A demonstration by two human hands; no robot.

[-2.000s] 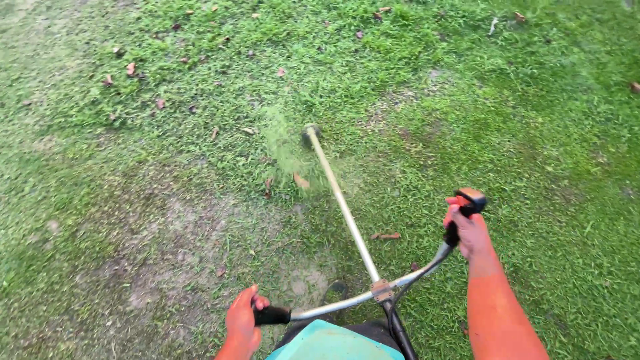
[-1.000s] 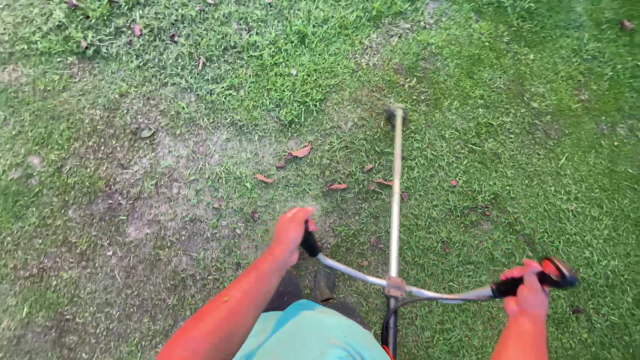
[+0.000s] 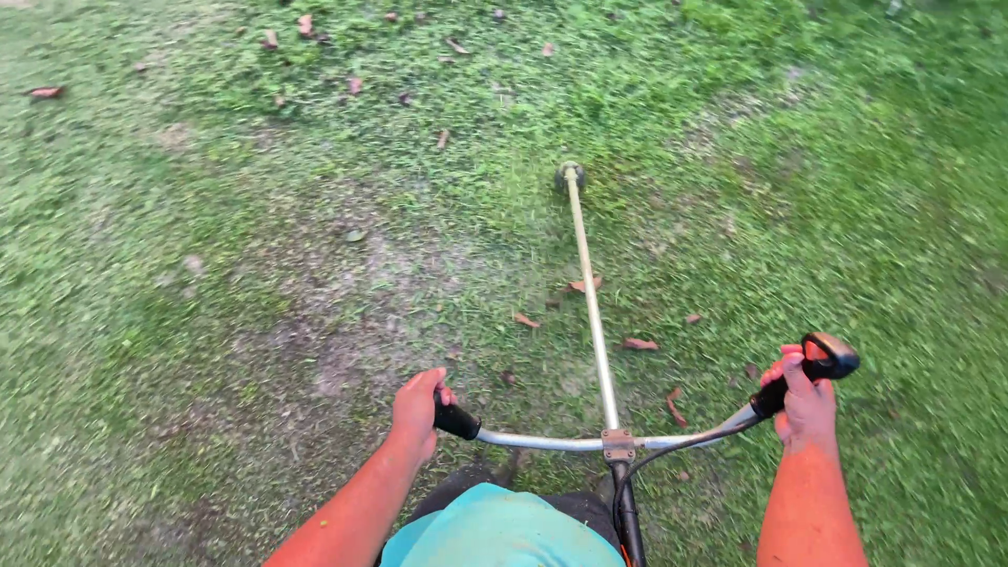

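A brush cutter's long metal shaft [image 3: 594, 315] reaches forward from in front of my body to its cutting head [image 3: 570, 175], which is at the grass. A bracket [image 3: 618, 445] joins the shaft to a curved metal handlebar [image 3: 543, 442]. My left hand [image 3: 419, 409] is closed around the black left grip [image 3: 458, 417]. My right hand [image 3: 805, 398] holds the right grip, just below the black and red control handle [image 3: 831, 356]. A black cable [image 3: 669, 449] runs from the right grip down to the shaft.
Short green grass [image 3: 890, 220] surrounds a worn patch of bare soil [image 3: 339, 331] on the left. Dry brown leaves [image 3: 639, 344] lie beside the shaft, and more are scattered toward the top left. My turquoise shirt [image 3: 504, 531] and dark legwear show at the bottom.
The handlebar and both hands have turned, so the cutting head has swung left from its place one second ago. Both hands stay on their grips. The view has shifted too.
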